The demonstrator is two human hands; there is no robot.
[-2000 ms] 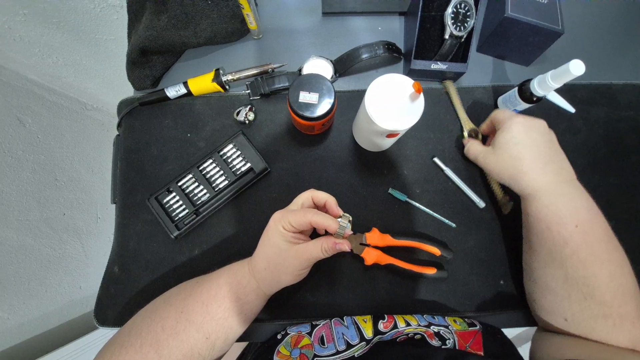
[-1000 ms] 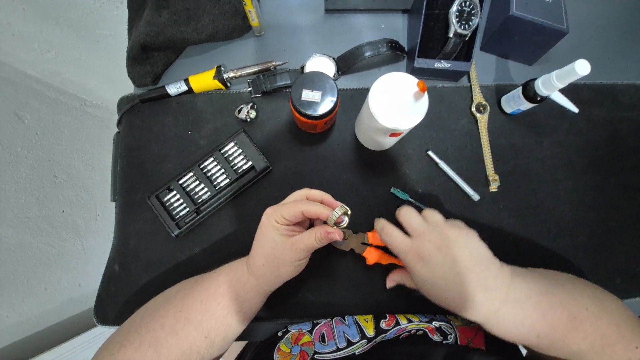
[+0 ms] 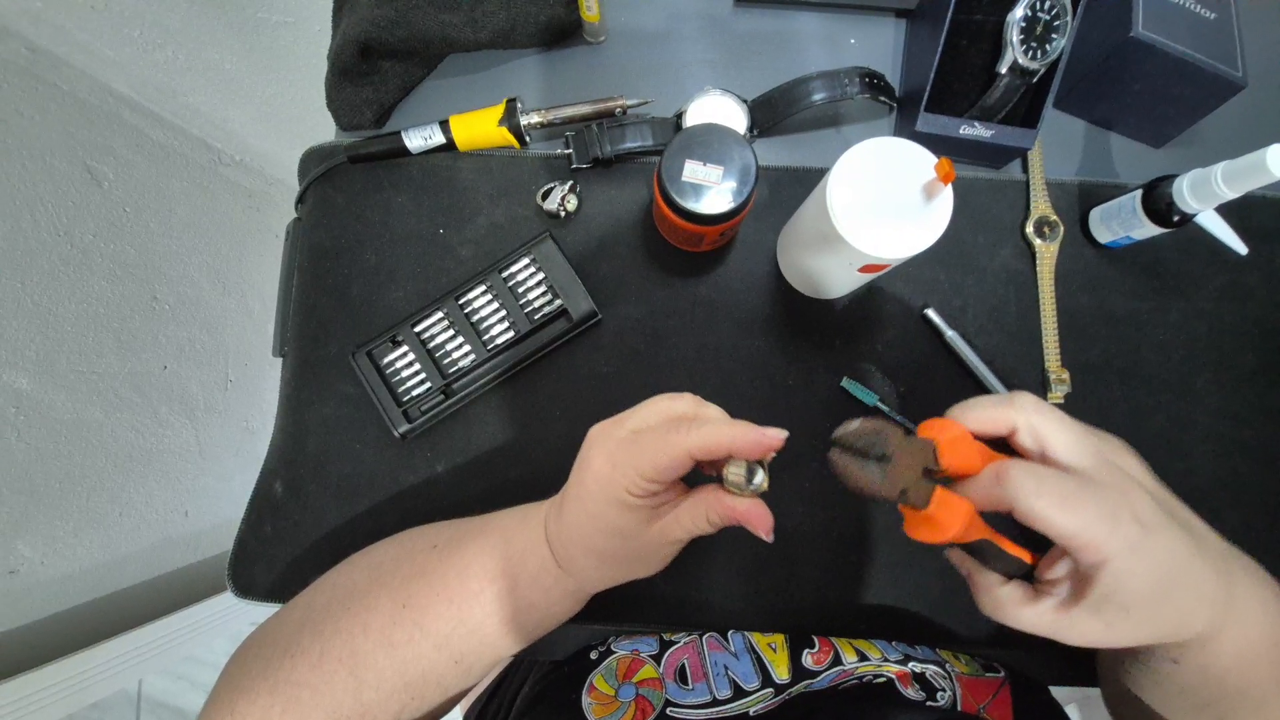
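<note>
Between the thumb and fingers of my left hand (image 3: 660,475) is a small metal piece (image 3: 745,477), which looks like a ring or a folded watch band part. My right hand (image 3: 1080,510) holds orange-handled pliers (image 3: 900,470) by the grips, their dark, worn jaws pointing at my left hand with a gap between. A green-bristled small brush (image 3: 872,398) lies just behind the pliers, its handle partly hidden by them. Near my right fingers rests a silver screwdriver handle or pen-like tool (image 3: 962,348). Further right, a gold wristwatch (image 3: 1045,230) lies stretched out.
A black bit case (image 3: 475,335) lies left on the black mat. Behind it are a silver ring watch (image 3: 558,198), a yellow soldering iron (image 3: 485,125), a black-strap watch (image 3: 715,110), an orange-and-black jar (image 3: 705,188), a white dispenser (image 3: 865,215), a boxed watch (image 3: 1038,35) and a spray bottle (image 3: 1150,210).
My right hand let go of the gold watch, which lies on the mat, and moved to the pliers. The pliers, lying on the mat two seconds ago, are now held in that hand.
</note>
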